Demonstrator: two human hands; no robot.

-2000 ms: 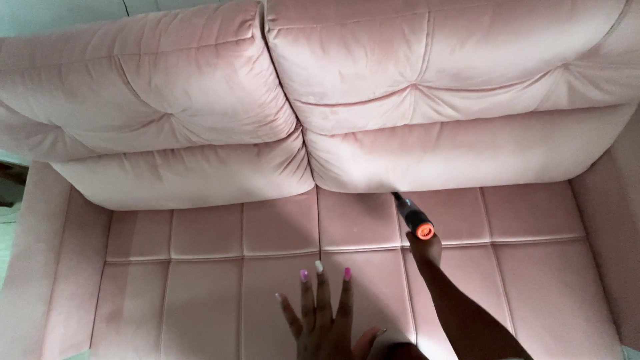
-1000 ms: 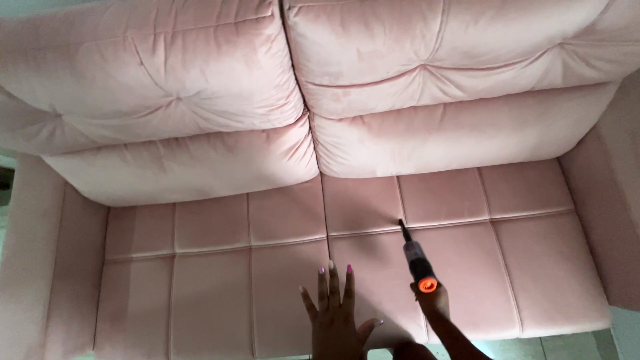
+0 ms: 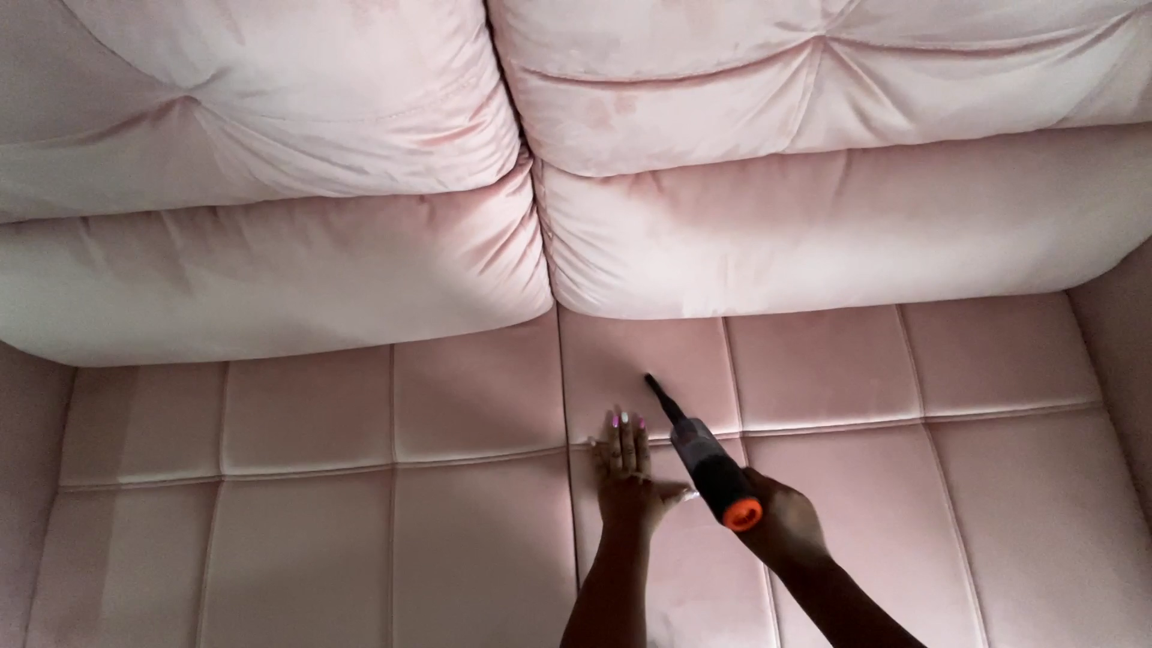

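Observation:
My right hand [image 3: 785, 522] is closed around a handheld vacuum cleaner [image 3: 711, 468], dark with an orange ring at its rear end and a narrow black crevice nozzle at the front. The nozzle tip points up and left over the pink velvet sofa seat [image 3: 486, 540], just right of the centre seam; whether it touches the fabric I cannot tell. Just left of the vacuum, my left hand [image 3: 630, 486] lies palm down on the seat beside that seam, holding nothing, its thumb out to the right and its nails painted pink and white.
Two tufted pink back cushions, the left one [image 3: 270, 270] and the right one [image 3: 810, 225], meet at a central gap and rise behind the seat. Sofa arms close off both sides, the left arm [image 3: 27, 432] and the right arm [image 3: 1116, 333]. Stitched grooves divide the seat into squares.
The nozzle was at the base of the right back cushion two seconds ago and is now over the seat nearer the centre seam. My left hand has moved farther onto the seat. The view is closer.

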